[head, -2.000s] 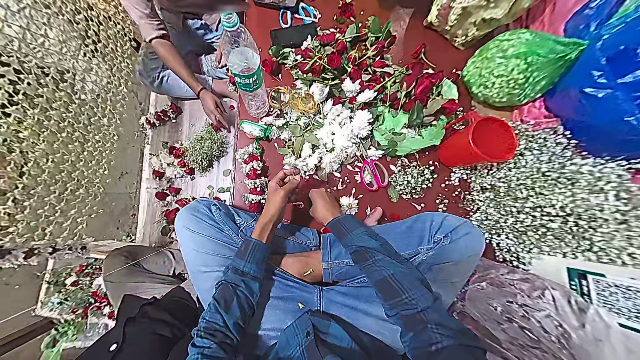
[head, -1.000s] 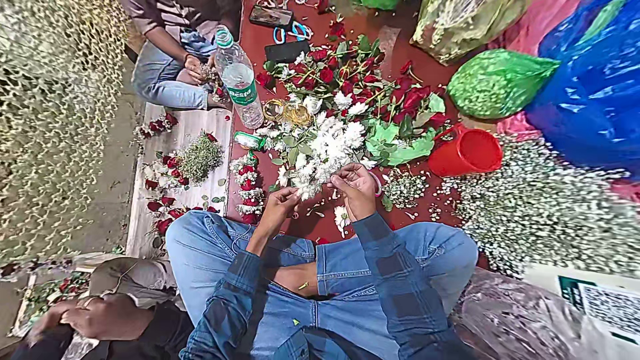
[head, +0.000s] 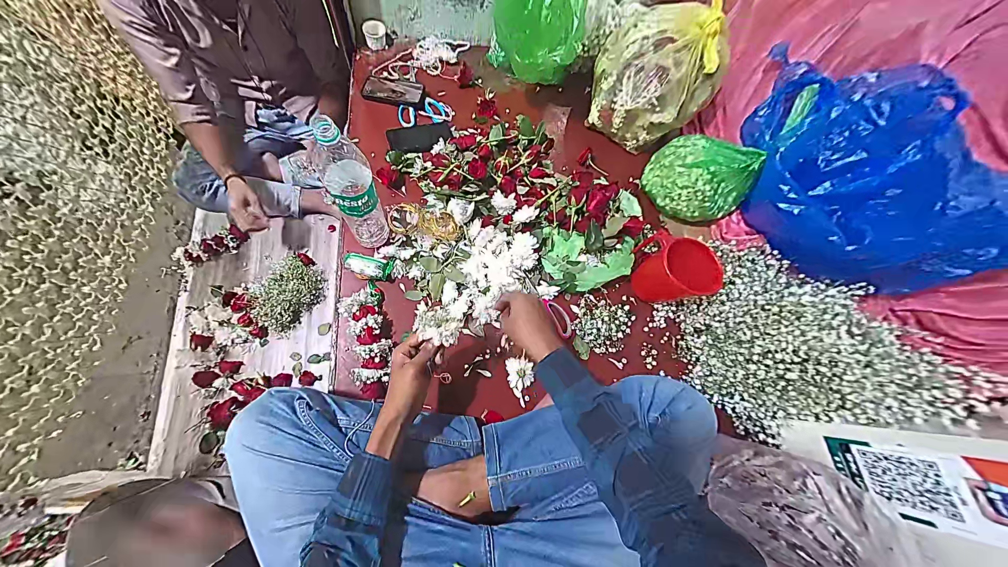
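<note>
My left hand (head: 415, 356) pinches the stem ends of a few white chrysanthemums (head: 438, 324) near the lower edge of the flower pile. To its right, my right hand (head: 526, 321) touches the white chrysanthemum heap (head: 498, 260); its fingertips are partly hidden, so what it grips is unclear. Pink-handled scissors (head: 560, 318) lie just beside that hand, partly covered. A single white flower (head: 520, 376) rests on the red surface below. Red roses (head: 504, 169) are piled behind the white ones. A garland of red and white flowers (head: 370, 339) lies left of my left hand.
A plastic bottle (head: 354, 193), gold-coloured rings (head: 425, 223) and a thread spool (head: 368, 266) stand or lie at left. At right are a red mug (head: 679, 269), small white filler flowers (head: 787, 346) and a blue bag (head: 850, 173). Another person's hand (head: 247, 206) is at upper left.
My right hand has come from my lap to the white flowers. My left hand, earlier near my lap, now holds white flowers. The other person's hands have moved apart. The view has shifted.
</note>
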